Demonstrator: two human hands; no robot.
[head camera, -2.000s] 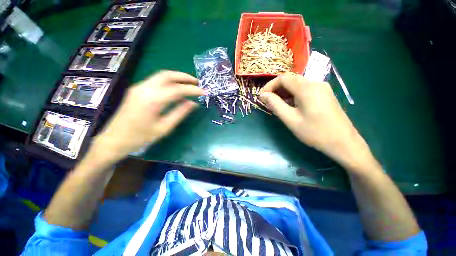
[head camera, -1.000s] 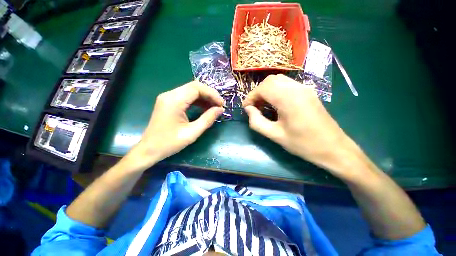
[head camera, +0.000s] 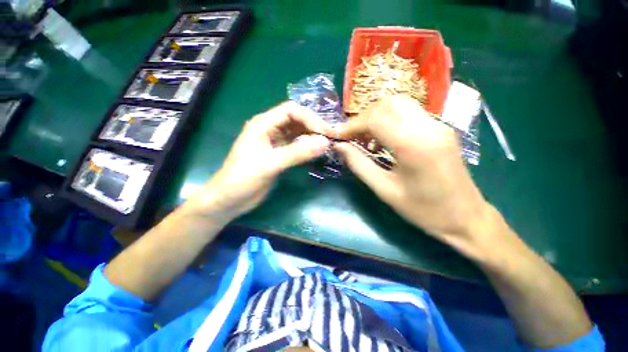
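My left hand (head camera: 265, 155) and my right hand (head camera: 413, 161) meet at the fingertips just in front of the red bin. The left thumb and forefinger pinch what looks like a tiny dark sliver. The right forefinger and thumb are curled close against it; the fingers hide what they hold, if anything. The red bin (head camera: 441, 75) holds a heap of tan strips (head camera: 389, 79). More strips (head camera: 377, 155) lie on the bench before it, partly under my right hand. A clear crinkled bag (head camera: 317, 93) with dark slivers lies left of the bin, partly covered by my fingers.
A black tray (head camera: 184, 127) at the left holds several phone frames (head camera: 113, 180) in a row. A labelled clear bag (head camera: 461, 106) and a thin whitish rod (head camera: 499, 130) lie right of the bin. The near edge of the green bench (head camera: 303, 223) runs before my body.
My hands were apart and have come together at the fingertips. The left hand moved right from beside the tray. The view shifted, so bin and tray appear lower and further right.
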